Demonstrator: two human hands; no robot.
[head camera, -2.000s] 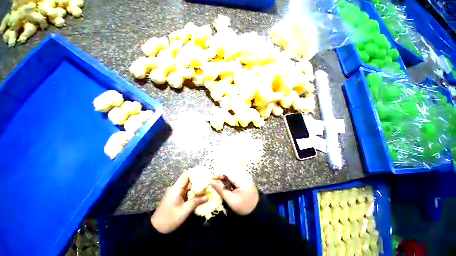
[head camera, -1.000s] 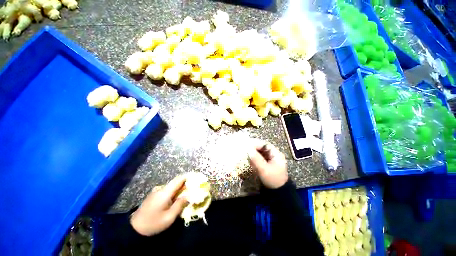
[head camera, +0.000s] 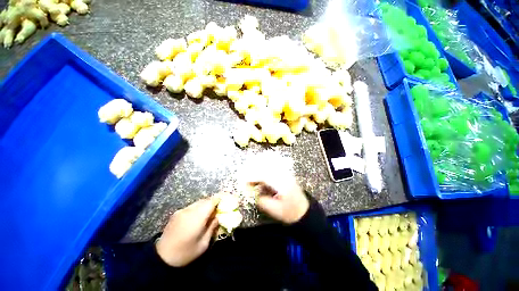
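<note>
My left hand (head camera: 188, 230) holds a pale yellow moulded piece (head camera: 229, 215) by its left side, low in front of me at the table's near edge. Thin strands hang from the bottom of the piece. My right hand (head camera: 280, 203) is just right of the piece, apart from it, with its fingers curled and blurred. Whether it holds a small tool or a scrap cannot be told. Several finished-looking yellow pieces (head camera: 134, 126) lie along the right wall of the blue tray (head camera: 145, 96) at the left.
A large yellow heap (head camera: 267, 79) covers the table centre. A phone (head camera: 334, 154) and a whitish roll (head camera: 368, 136) lie right of it. Blue trays with green pieces (head camera: 455, 133) stand at the right. A tray of yellow rows (head camera: 390, 247) is at lower right. Pale crumbs lie before my hands.
My hands parted, and my right hand moved off to the right. It has since come back left, close to the piece. The piece stays in my left hand, now turned differently.
</note>
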